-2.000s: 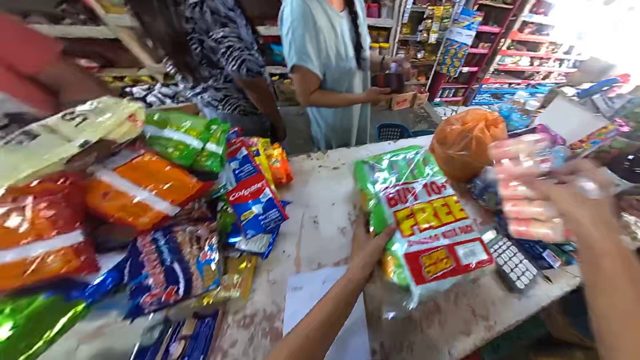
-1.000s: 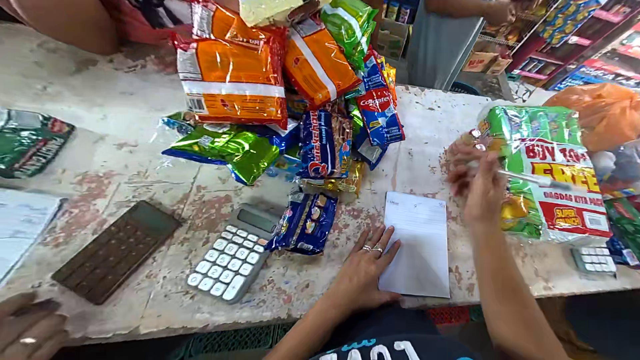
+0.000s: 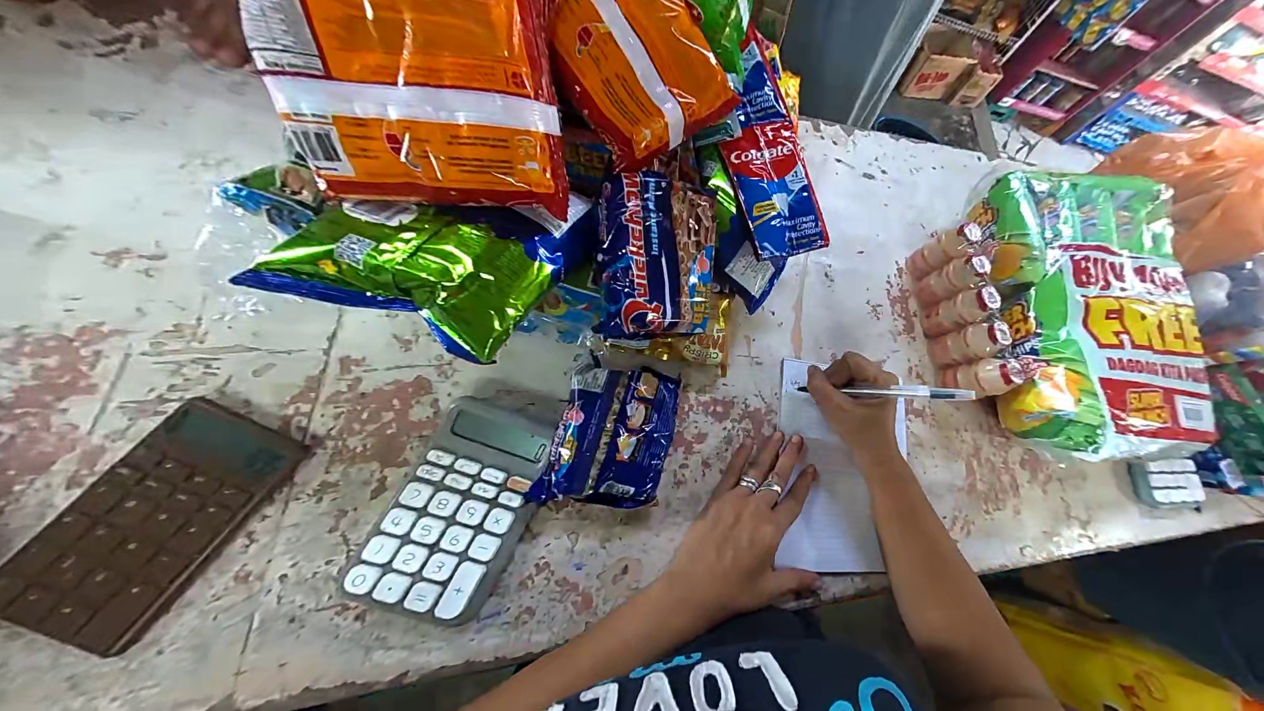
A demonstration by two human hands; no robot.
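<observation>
My right hand (image 3: 857, 400) grips a white pen (image 3: 913, 392), its tip touching the top of a lined paper sheet (image 3: 834, 513) that bears a little handwriting. Flat at the sheet's left edge lies my left hand (image 3: 755, 518), rings on its fingers and nothing held. Left of it are a blue snack pack (image 3: 617, 434) and a grey calculator (image 3: 449, 513) with white keys. To the right, small pink bottles (image 3: 963, 311) in a row touch a large green and white multipack (image 3: 1116, 316).
A pile of orange packs (image 3: 425, 109), a green foil pack (image 3: 415, 267), a Quickchow noodle pack (image 3: 637, 257) and a Colgate pack (image 3: 775, 188) fills the upper middle. A brown calculator (image 3: 148, 523) lies far left. An orange plastic bag (image 3: 1195, 193) sits back right.
Two seconds ago my left hand touched the multipack and my right hand was at the pink bottles. Now the left rests by the paper and the right holds the pen on it. The view has shifted.
</observation>
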